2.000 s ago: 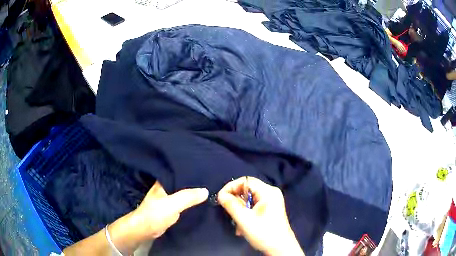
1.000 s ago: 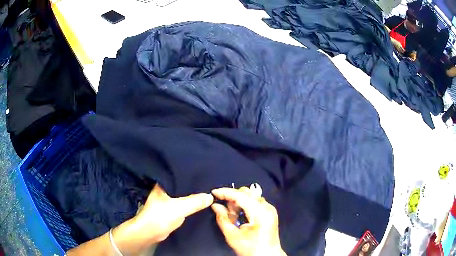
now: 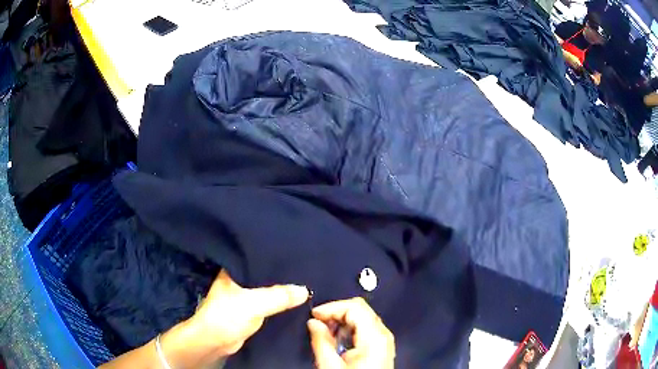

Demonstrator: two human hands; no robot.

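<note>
The dark navy coat shell [image 3: 288, 223] is bunched in front of me, and its shinier lining [image 3: 447, 173] spreads behind in a wide curve. My left hand [image 3: 249, 306] grips the shell, thumb on top beside a tiny dark fastener [image 3: 310, 293]. My right hand [image 3: 353, 335] is just right of it with thumb and forefinger pinched; a needle or thread between them is too fine to see. A small bluish thing shows in the right palm, unclear what. A silver-white disc [image 3: 368, 279] lies on the shell above my right hand.
A blue crate [image 3: 54, 288] with dark garments stands at left. A dark phone-like item [image 3: 160, 26] lies at the back left. Dark fabric pieces [image 3: 490, 65] pile at the far edge. A red-edged smartphone [image 3: 528, 352] and clear plastic bags [image 3: 606, 306] are at right. A person [image 3: 613, 43] is at far right.
My right hand has moved down from the silver-white disc, which now shows fully, and has drawn slightly away from my left fingertips. My left hand has stayed almost in place.
</note>
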